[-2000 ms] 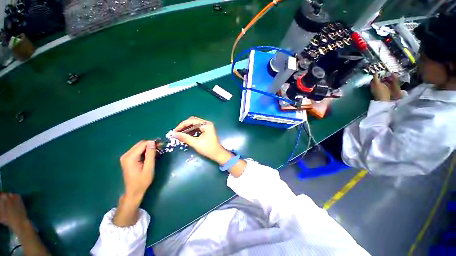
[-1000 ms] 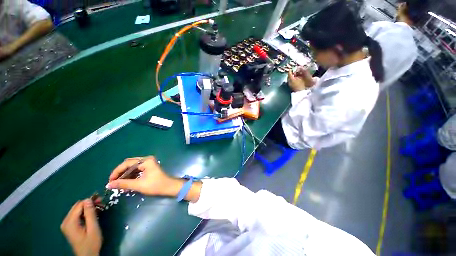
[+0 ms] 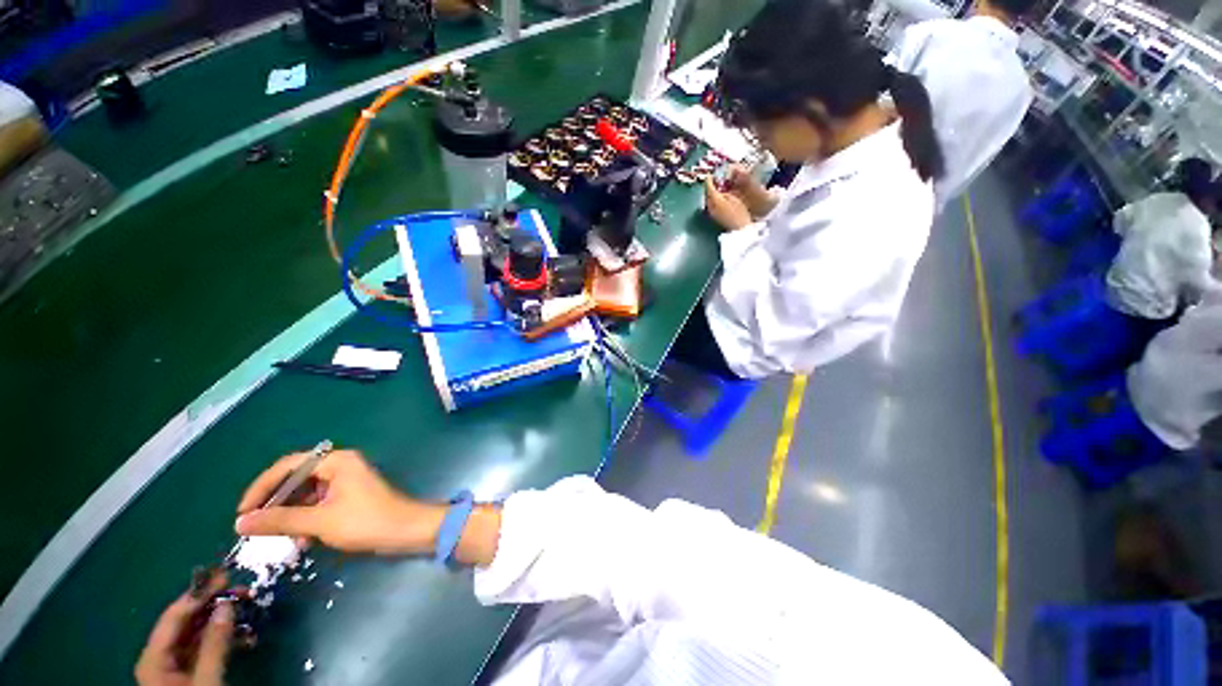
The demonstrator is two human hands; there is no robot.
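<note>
My left hand (image 3: 188,643), partly cut off by the bottom edge, holds a small dark round assembly (image 3: 215,598) between thumb and fingers. My right hand (image 3: 335,505), with a blue wrist strap (image 3: 457,528), holds thin silver tweezers (image 3: 298,474), their tips pointing down towards the assembly. Whether the tips touch it or hold a piece cannot be told. Small white plastic pieces (image 3: 272,552) lie in a loose pile under and beside my right fingers, with a few scattered to the right.
A blue equipment box (image 3: 503,351) with cylinders and air hoses stands ahead. A white label (image 3: 366,358) and a black marker (image 3: 326,370) lie left of it. A pale rail (image 3: 201,409) borders the green conveyor. A neighbour (image 3: 831,241) sits at right by a tray of coppery units (image 3: 576,142).
The view has swung to the right, so my hands and the bench things sit further left and my hands lower in the picture. My right hand still holds the tweezers, my left the assembly.
</note>
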